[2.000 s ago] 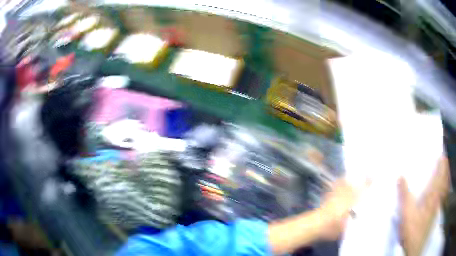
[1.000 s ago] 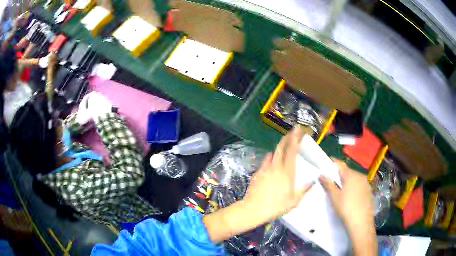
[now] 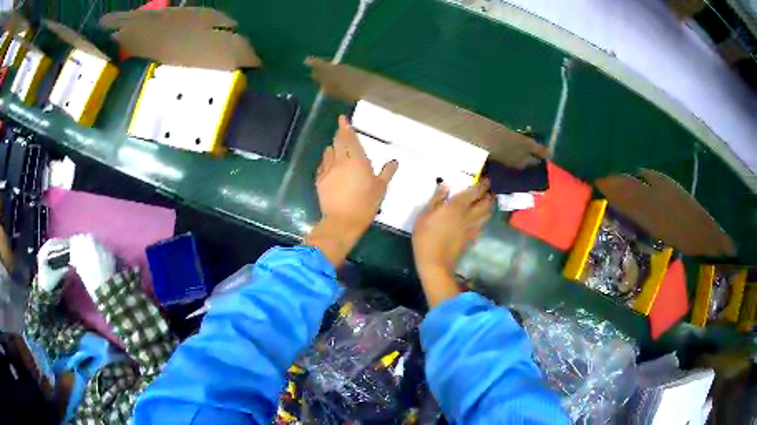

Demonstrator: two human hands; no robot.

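Note:
A white insert (image 3: 407, 170) with small dark holes lies over an open gift box on the green belt, front centre. A strip of the box's yellow wall (image 3: 476, 178) shows at its right end, and its brown lid (image 3: 432, 116) stands behind. My left hand (image 3: 353, 183) is bare and rests on the insert's left end, fingers spread and thumb on top. My right hand (image 3: 448, 228) is bare and lies at the insert's front right part, fingertips near the yellow wall. The insert hides the box contents.
A black flat box (image 3: 519, 177) and a red card (image 3: 554, 207) lie right of the box. Further right, a gift box (image 3: 618, 259) holds bagged parts. Bagged cables (image 3: 365, 357) are heaped in front. A blue bin (image 3: 176, 270) and a neighbour's gloved hands (image 3: 79, 261) are at left.
The view has turned right and the belt boxes appear further left. The white insert, held folded between my hands before, now lies flat over the box, with both hands on it.

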